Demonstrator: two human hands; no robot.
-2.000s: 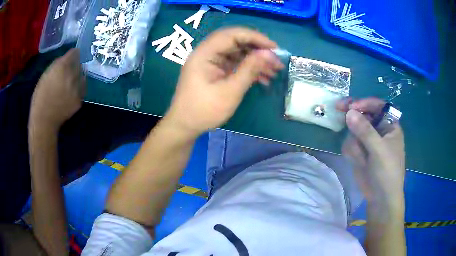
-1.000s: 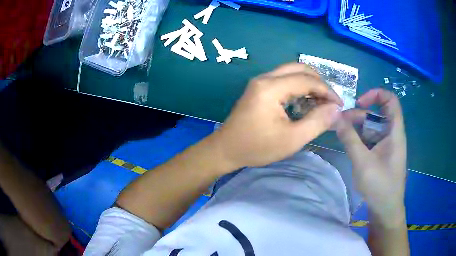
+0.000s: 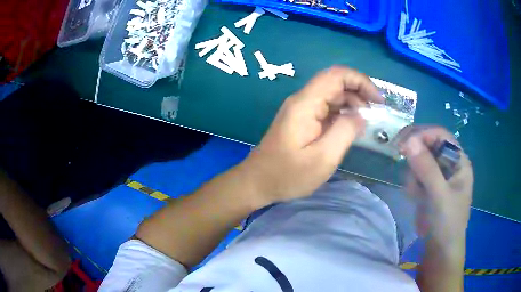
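My left hand (image 3: 320,122) is over the left edge of the work pad, thumb and fingers pinched around a small whitish piece (image 3: 357,112), blurred. My right hand (image 3: 437,154) is at the pad's right edge, holding a short dark and silver tool (image 3: 448,155) tucked between palm and fingers. Its fingertips are blurred; whether they pinch something else cannot be told. The work pad (image 3: 371,136) is whitish below with a shiny silvery top, and a small dark metallic item (image 3: 381,135) sits on it. White strips (image 3: 228,57) lie in a loose pile on the green bench.
A clear tub (image 3: 145,80) of white and brownish pieces stands left, with a second clear tub (image 3: 71,34) beside it. Blue trays (image 3: 371,17) (image 3: 480,74) stand at the back. Tiny clear components (image 3: 457,117) lie at right. Another person's arm (image 3: 28,228) shows lower left.
My hands came together over the pad, then moved apart, the left leftward and the right slightly right. More white strips lie beside the pile than at first. The other person's arm moved down from the bench edge.
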